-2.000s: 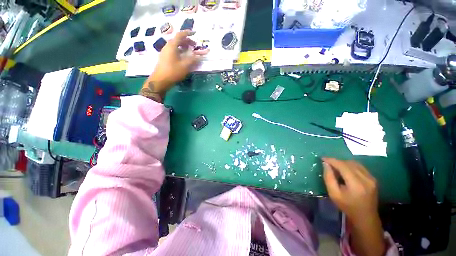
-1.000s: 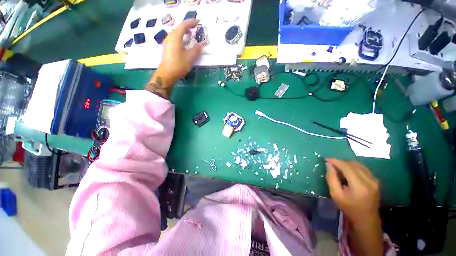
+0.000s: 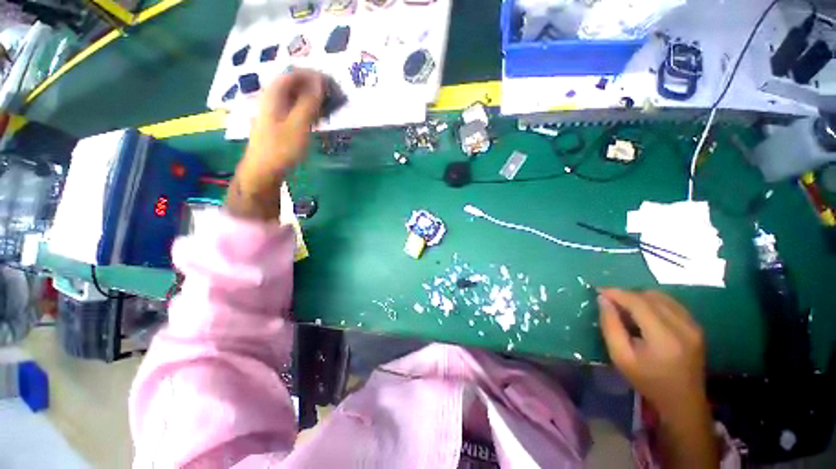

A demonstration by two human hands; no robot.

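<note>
My left hand [image 3: 282, 124] is blurred above the front edge of the white watch tray [image 3: 390, 99]. Its fingers hold a small dark square piece [image 3: 331, 95]. My right hand [image 3: 653, 341] rests loosely curled at the mat's front edge, with a gap between thumb and fingers and nothing seen in it. An opened watch case [image 3: 426, 226] lies on the green mat, with a yellow piece [image 3: 414, 245] at its lower left. A watch with blue internals [image 3: 364, 70] lies in the tray.
White scraps [image 3: 500, 304] lie before me. A white cable [image 3: 541, 238] runs to torn white paper [image 3: 680, 245] with dark tweezers [image 3: 667, 253]. A blue bin [image 3: 573, 59] stands at the back, a blue unit with red digits [image 3: 165, 197] at left.
My left hand has moved left and down from the tray's watches, now with a dark piece in it. The small black square left of the opened case is gone from the mat. My right hand stays.
</note>
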